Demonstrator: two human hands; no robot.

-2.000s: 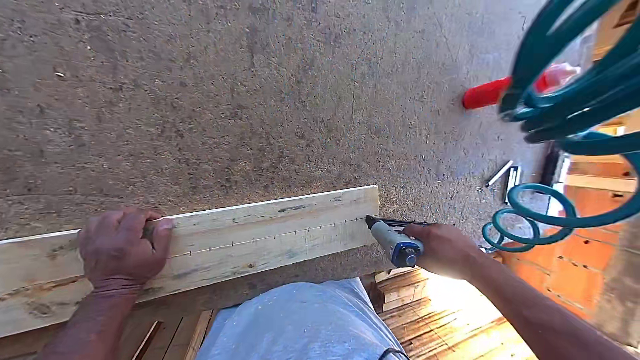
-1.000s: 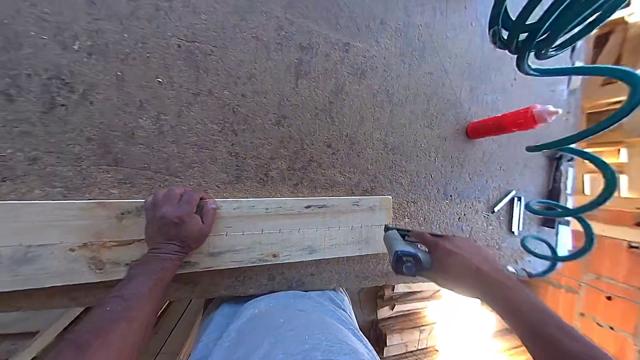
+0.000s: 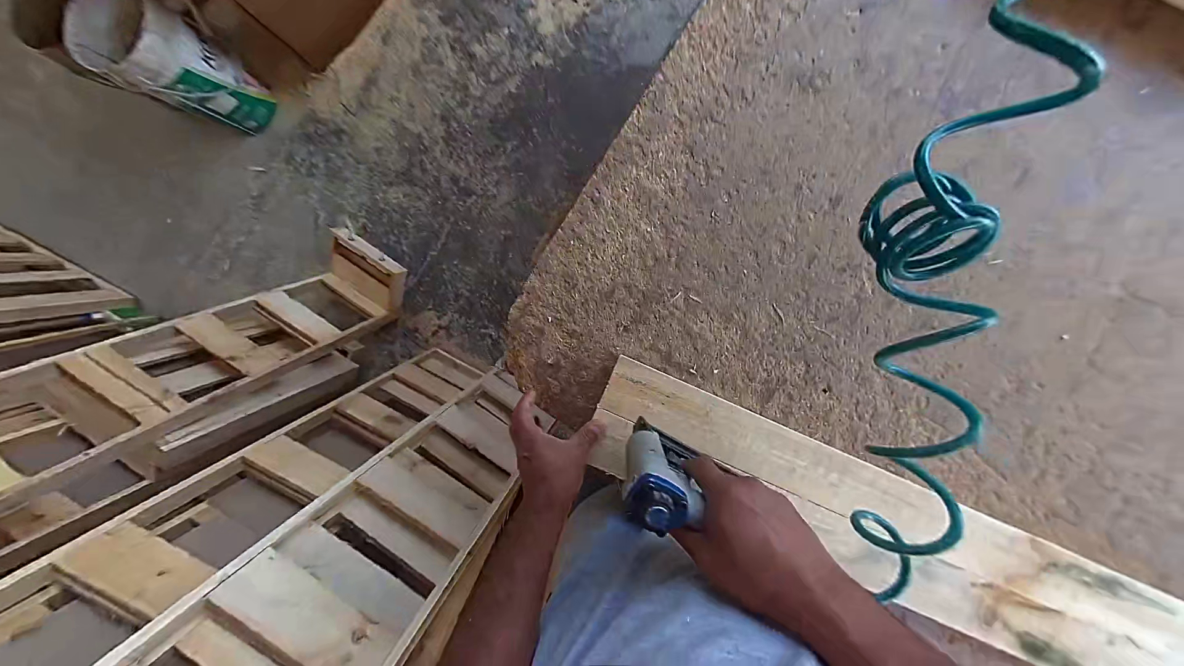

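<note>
My right hand [image 3: 754,527] grips a pneumatic stapler [image 3: 659,481] with a grey body and a blue cap, its nose over the joint line near the left end of the wooden boards [image 3: 795,444]. The boards lie side by side and run off toward the lower right. At their left end is my left hand [image 3: 552,453], thumb at the board's end edge and fingers spread, not closed around anything. A coiled green air hose [image 3: 934,388] hangs at the right and drops behind my right forearm.
Slatted wooden frames [image 3: 361,472] stand at the left, close to my left forearm. The worktable [image 3: 740,231] has a rough, worn surface and an angled edge. On the floor at upper left are a white and green sack [image 3: 185,79] and a cardboard box [image 3: 305,28].
The view has swung far to the left. My left hand has gone from holding down the boards to their left end, and the stapler has moved from their right end to near that left end.
</note>
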